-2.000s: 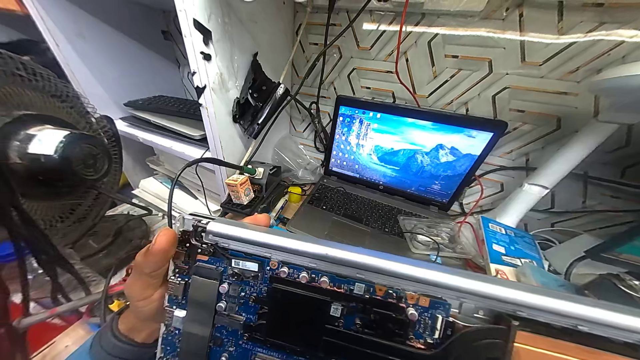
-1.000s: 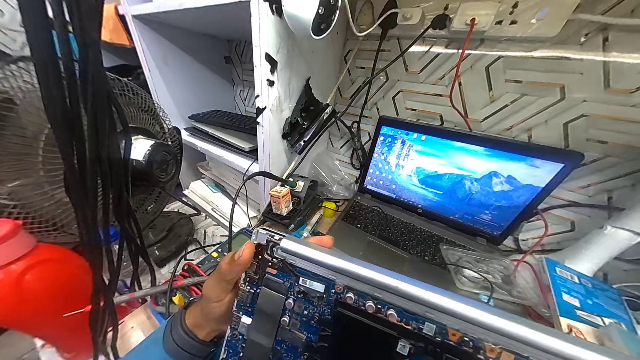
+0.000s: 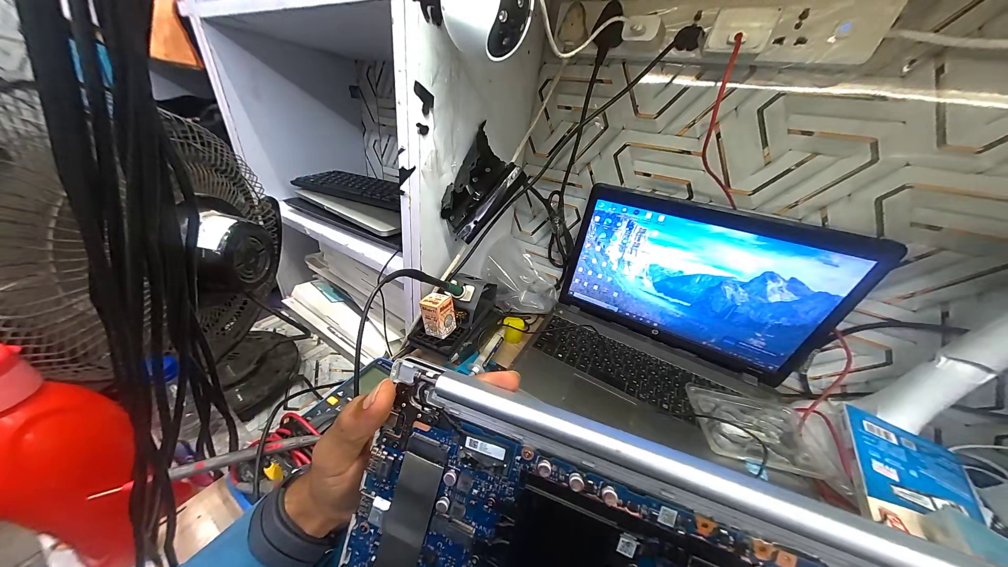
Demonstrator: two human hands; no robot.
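My left hand (image 3: 346, 453) holds an opened laptop chassis by its left hinge corner, thumb in front and a fingertip showing behind the edge. Inside the chassis a blue circuit board (image 3: 484, 492) is exposed, with a grey flat ribbon cable (image 3: 409, 512) and a black cover plate (image 3: 563, 524). A silver hinge bar (image 3: 630, 449) runs along its upper edge, slanting down to the right. My right hand is not in view.
Behind stands an HP laptop (image 3: 709, 283), its screen lit. A small box (image 3: 438, 315) sits on a black holder beside it. Left are a fan (image 3: 236, 252), hanging black cables (image 3: 118, 236), a red plastic container (image 3: 59, 465) and a multimeter (image 3: 335, 398). A blue box (image 3: 906, 465) lies right.
The view has swung left and up, bringing the hanging cables, red container and wall sockets in. My left hand keeps its hold on the chassis corner.
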